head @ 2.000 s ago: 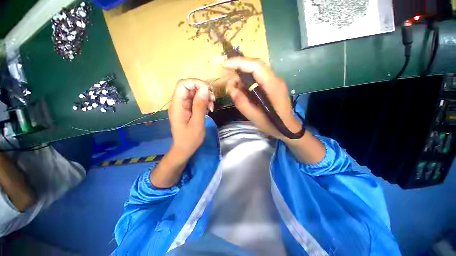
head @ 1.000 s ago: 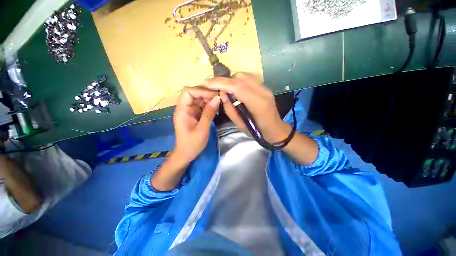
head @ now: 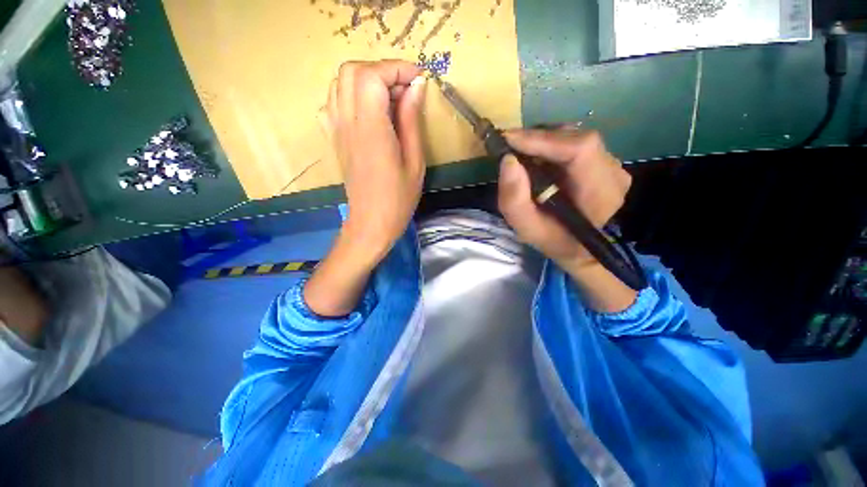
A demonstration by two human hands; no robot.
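Observation:
My right hand (head: pixel 568 190) holds the black soldering iron (head: pixel 494 136) like a pen, its tip pointing up and left over the tan board (head: pixel 266 86). My left hand (head: pixel 375 143) is over the board with thumb and forefinger pinched at the iron's tip. What the fingertips hold is too small to make out. A small blue-violet cluster of components (head: pixel 436 64) lies on the board right beside the fingertips. Thin solder wire (head: pixel 249 202) runs along the board's lower left edge and over the green mat.
Two piles of dark and white round components (head: pixel 169 162) lie left of the board. Brownish metal bits (head: pixel 385 9) are scattered at the board's top. A white tray (head: pixel 703 36) with silvery parts and a black cord (head: pixel 835 81) are at right. Another person's arm (head: pixel 24 309) is at left.
My left hand has moved up over the board to the blue-violet cluster. My right hand has moved right, and the iron's tip now meets my left fingertips. The view has shifted slightly.

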